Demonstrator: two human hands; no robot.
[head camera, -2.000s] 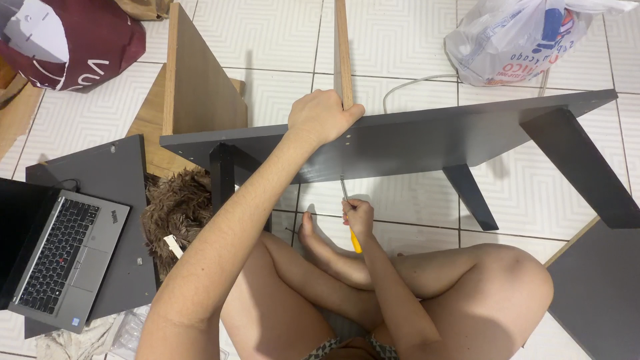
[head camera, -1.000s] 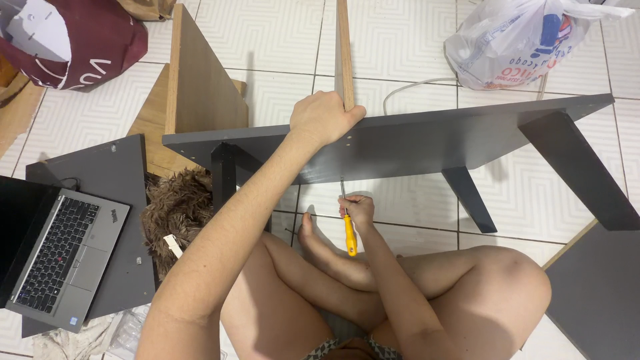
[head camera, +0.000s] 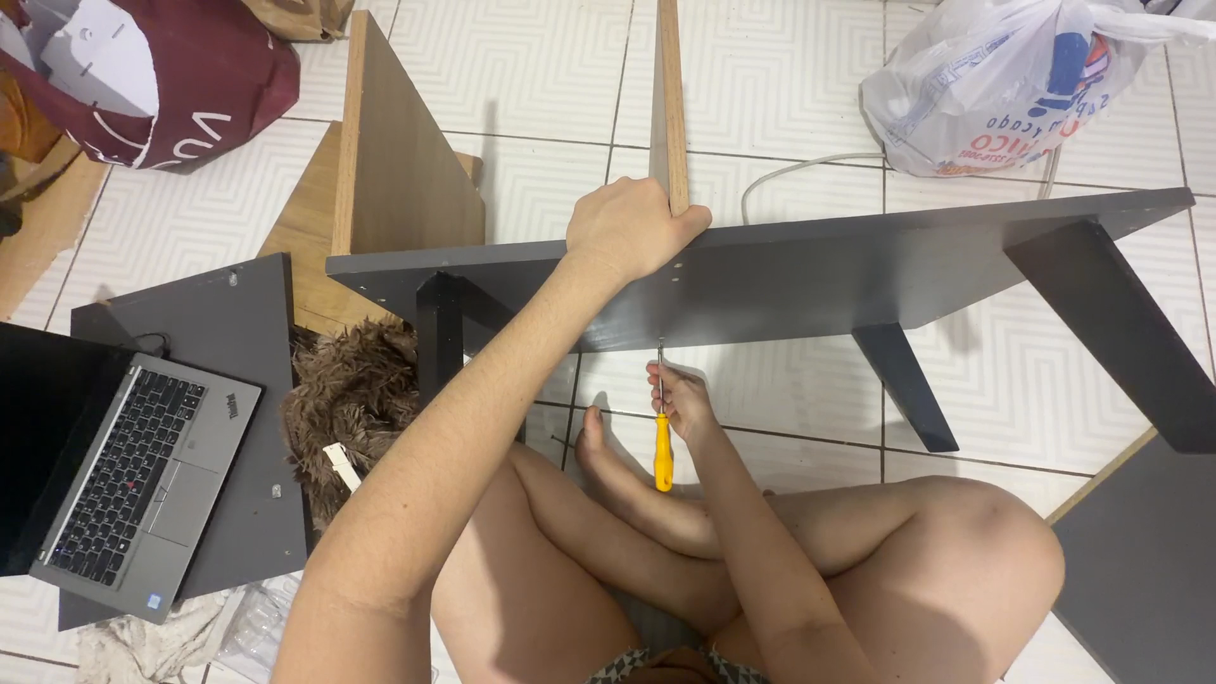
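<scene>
A dark grey furniture panel (head camera: 807, 275) stands on edge in front of me, with angled dark legs (head camera: 907, 385) on its near face. My left hand (head camera: 632, 228) grips its top edge, beside a wood-toned upright panel (head camera: 669, 104) that meets the far side. Below, my right hand (head camera: 682, 399) has its fingers on the metal shaft of a screwdriver with a yellow handle (head camera: 664, 456). The screwdriver's tip points at the panel's lower edge; whether it sits in a screw is too small to tell. Another wood-toned panel (head camera: 399, 142) rises at the left end.
An open laptop (head camera: 152, 475) lies on a loose grey board (head camera: 247, 399) at the left, next to a brown shaggy fabric (head camera: 347, 408). A maroon bag (head camera: 209, 85) is at the upper left, a white plastic bag (head camera: 988, 95) at the upper right. Another grey board (head camera: 1149, 551) lies at the lower right.
My right hand has shifted from around the screwdriver's handle up to its shaft, so the yellow handle shows more fully. My left hand stays on the panel's top edge.
</scene>
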